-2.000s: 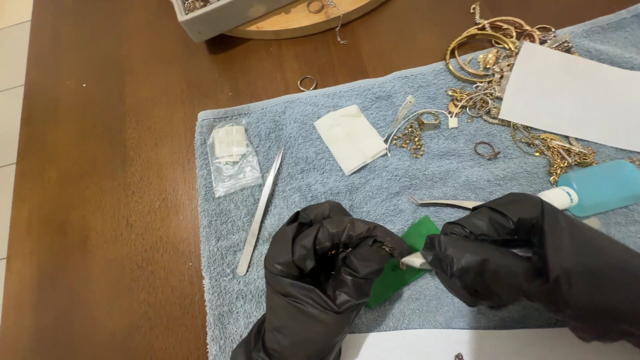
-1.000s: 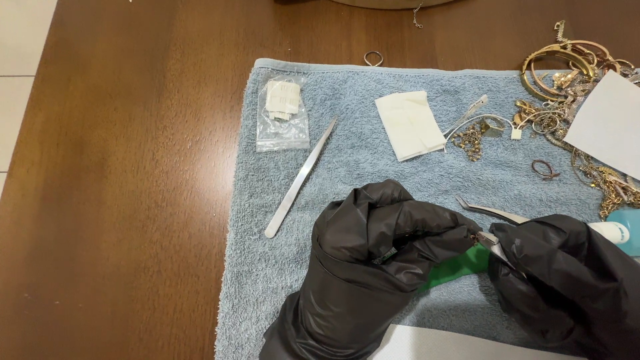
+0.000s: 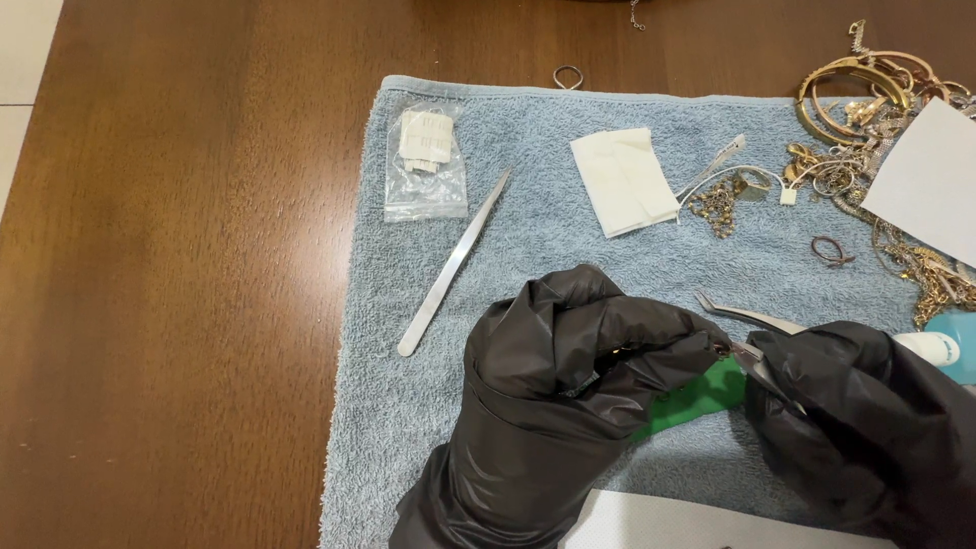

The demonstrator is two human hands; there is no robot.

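Observation:
Both my hands wear black gloves. My left hand [image 3: 572, 381] pinches a small dark piece of jewelry [image 3: 720, 350] between thumb and forefinger; a bit of gold-colored metal shows among its fingers. My right hand [image 3: 854, 419] grips a metal hand tool [image 3: 755, 362], probably tweezers or small pliers, whose tip meets that piece. Below the fingertips lies a green sheet [image 3: 694, 396], partly hidden by my left hand. Curved-tip tweezers [image 3: 751, 314] rest on the blue towel [image 3: 412, 427] just beyond my right hand. Straight metal tweezers [image 3: 457, 263] lie to the left.
Gold-colored bangles [image 3: 854, 99] and tangled chains [image 3: 934, 282] fill the right, partly under white paper [image 3: 930, 175]. A zip bag of tags [image 3: 425, 171], folded cream paper [image 3: 627, 181], a twisted ring [image 3: 831, 250] and a blue bottle [image 3: 957, 347] stand around. Another ring [image 3: 568, 77] lies at the towel's far edge.
The view has shifted left. My left hand has turned over the green sheet and covers more of it. My fingertips and the tool remain close together.

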